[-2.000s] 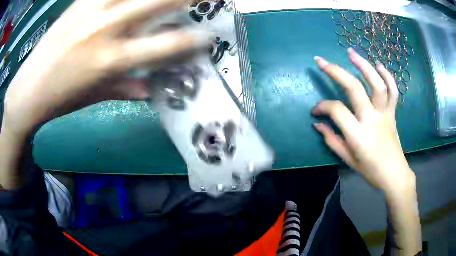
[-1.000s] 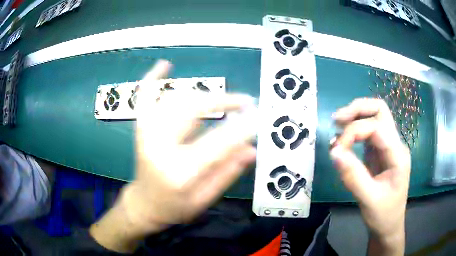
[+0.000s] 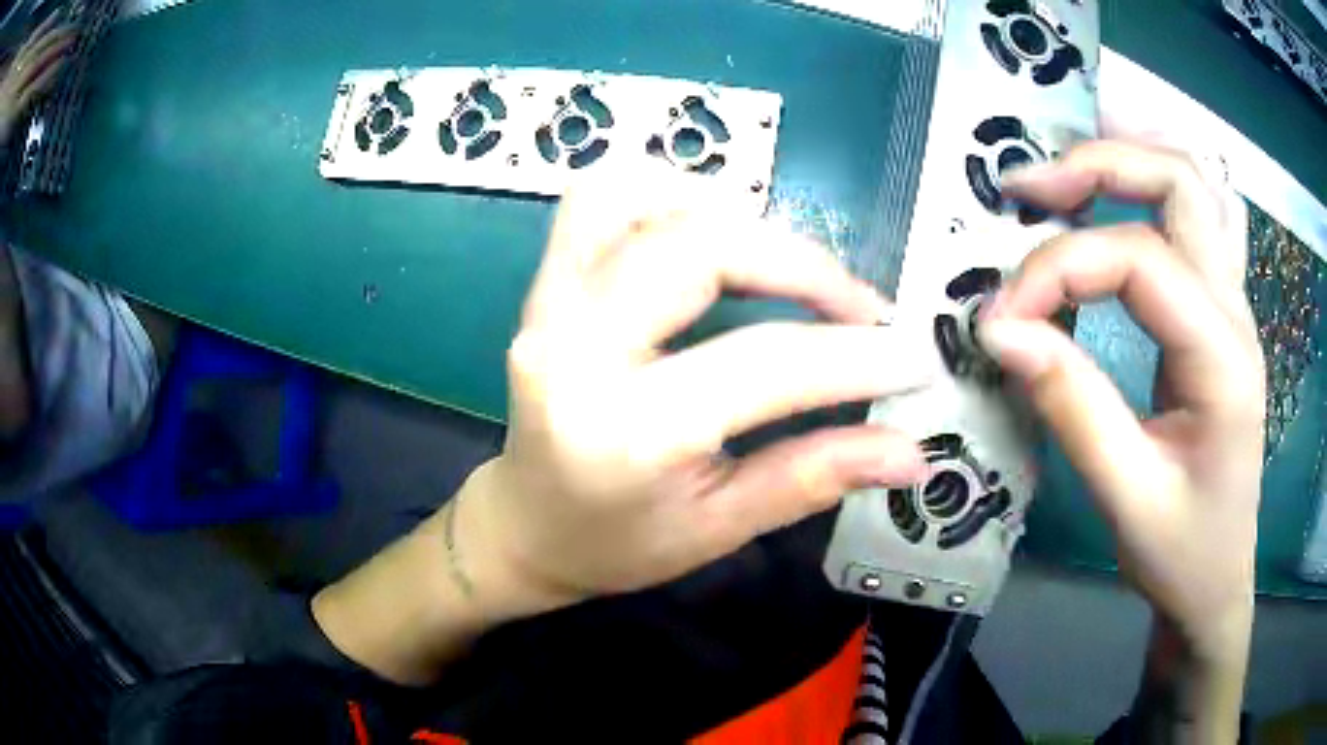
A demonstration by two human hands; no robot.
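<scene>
A silver-white metal housing (image 3: 931, 400) with four round slotted ports stands lengthwise in front of me, its lower end near the bench's front edge. My left hand (image 3: 684, 393) is at its left side, fingers spread, with fingertips reaching its left edge and the face beside the lowest port. My right hand (image 3: 1150, 349) is over the housing's right side. Its thumb and index finger meet at the third port from the top, and another fingertip is at the port above. Whether a ring is between the fingertips is hidden.
A second four-port housing (image 3: 524, 163) lies crosswise on the green bench (image 3: 422, 284) at left. A pile of thin copper-coloured rings (image 3: 1284, 313) is at the far right, partly behind my right hand. Another person's hand (image 3: 37, 73) shows at top left. A blue stool (image 3: 233, 437) stands below.
My left hand has moved right to the housing's edge. My right hand has moved from beside the housing onto its ports. The view has shifted, so the upright housing appears farther right and higher.
</scene>
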